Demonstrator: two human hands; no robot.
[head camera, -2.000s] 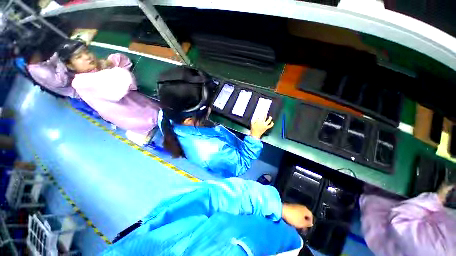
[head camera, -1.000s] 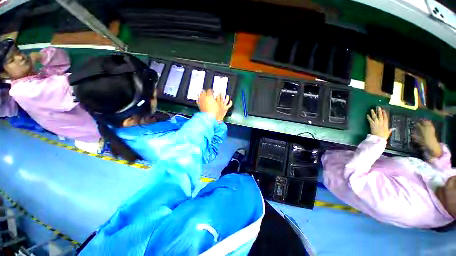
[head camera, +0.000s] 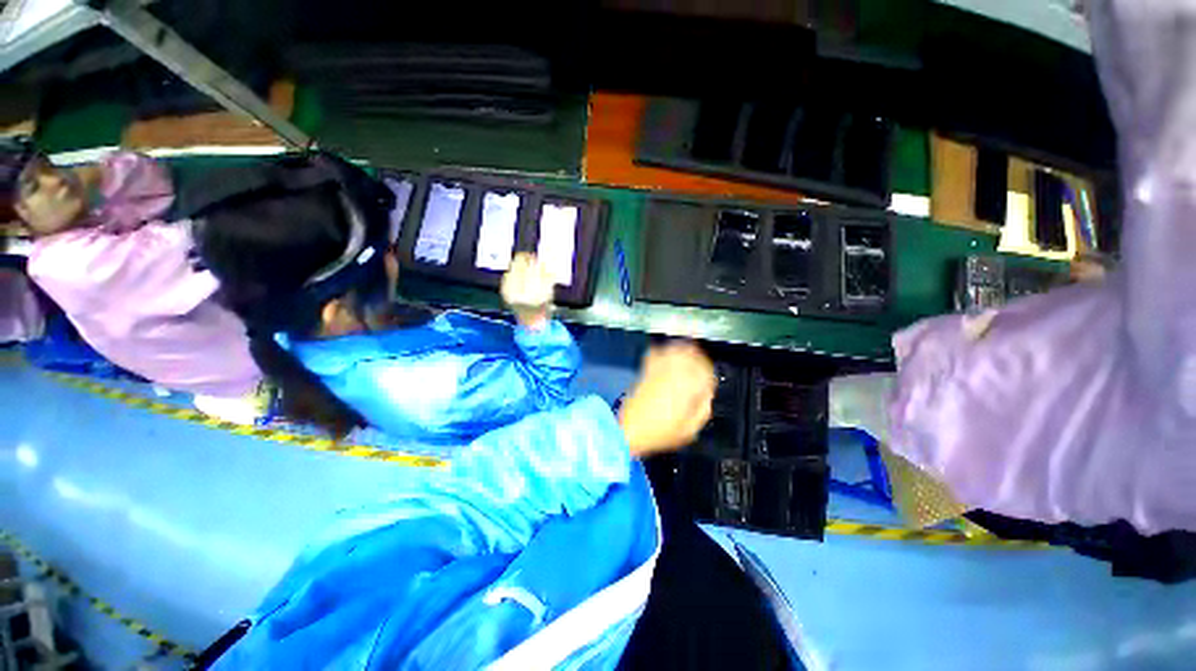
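My left hand (head camera: 669, 397), bare and blurred, is raised in front of the bench edge with its fingers curled. I cannot tell if it holds anything. My right hand is not in view. Beyond it, a black foam tray (head camera: 590, 249) holds several phones with lit white screens, the rightmost lit phone (head camera: 558, 241) among them. To its right, another black tray (head camera: 676, 249) holds three dark glossy phones, one a dark phone (head camera: 863, 262). Low beside the bench, black trays (head camera: 787, 498) hold dark glossy slabs, partly behind my hand.
A worker in blue (head camera: 433, 374) sits at left, a hand at the lit phones. A person in pink (head camera: 118, 282) sits farther left. Pink sleeves (head camera: 1036, 393) fill the right side. A blue pen-like stick (head camera: 623, 271) lies between the trays. Stacked trays (head camera: 420, 81) stand behind.
My left hand has drawn back from the lit phones towards me. A large pink sleeve has come in at the upper right and covers part of the bench there.
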